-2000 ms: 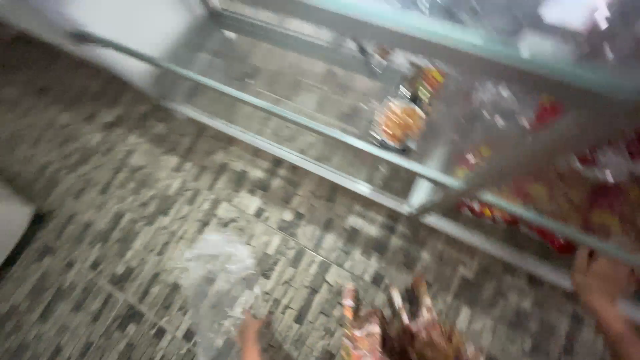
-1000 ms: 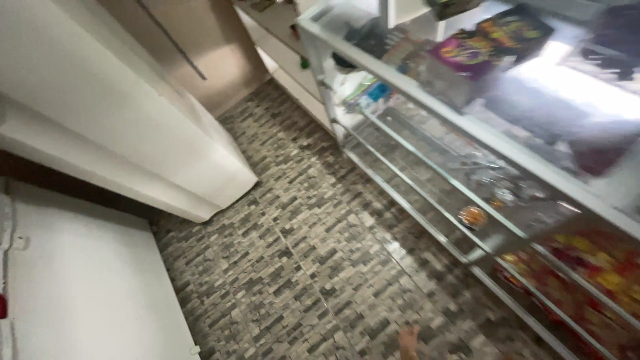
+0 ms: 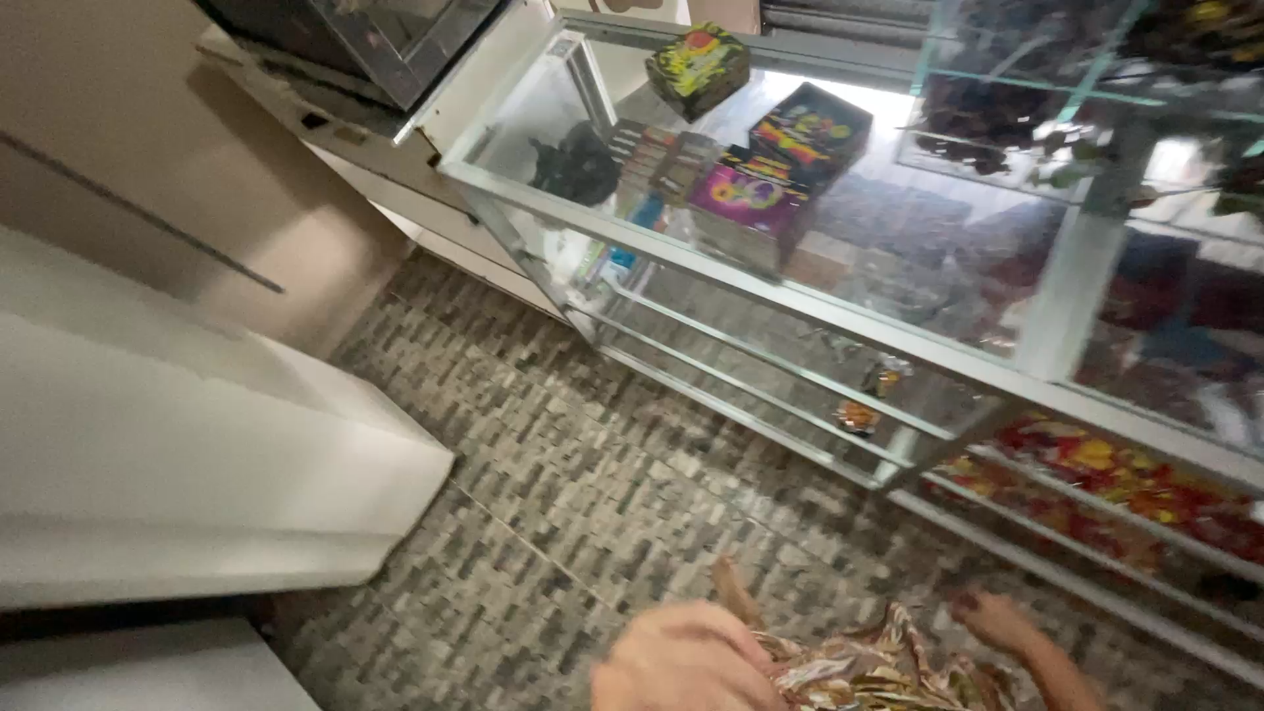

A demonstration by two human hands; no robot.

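Note:
At the bottom of the head view, my left hand point(image 3: 681, 657) is large and blurred, its fingers curled beside a brown and cream patterned cloth garment point(image 3: 889, 671). Whether it grips the cloth cannot be told. My right hand point(image 3: 992, 617) is lower right, over the tiled floor by the garment; its fingers are too blurred to read. A bit of skin, perhaps a foot, shows above the left hand. Ahead stands a glass display counter point(image 3: 691, 262) with a purple printed box point(image 3: 746, 193), a black printed box point(image 3: 810, 128) and a yellow-green box point(image 3: 699, 69).
A white cabinet or appliance point(image 3: 197, 434) juts in from the left, above another pale surface point(image 3: 148, 671). A dark-framed appliance point(image 3: 385, 39) stands on a shelf at the upper left. Red and yellow packets point(image 3: 1106, 474) fill the counter's lower right shelf.
The view has swung strongly across the counter. My left hand now shows large beside the garment; one second ago only a small bit of skin was visible at the bottom.

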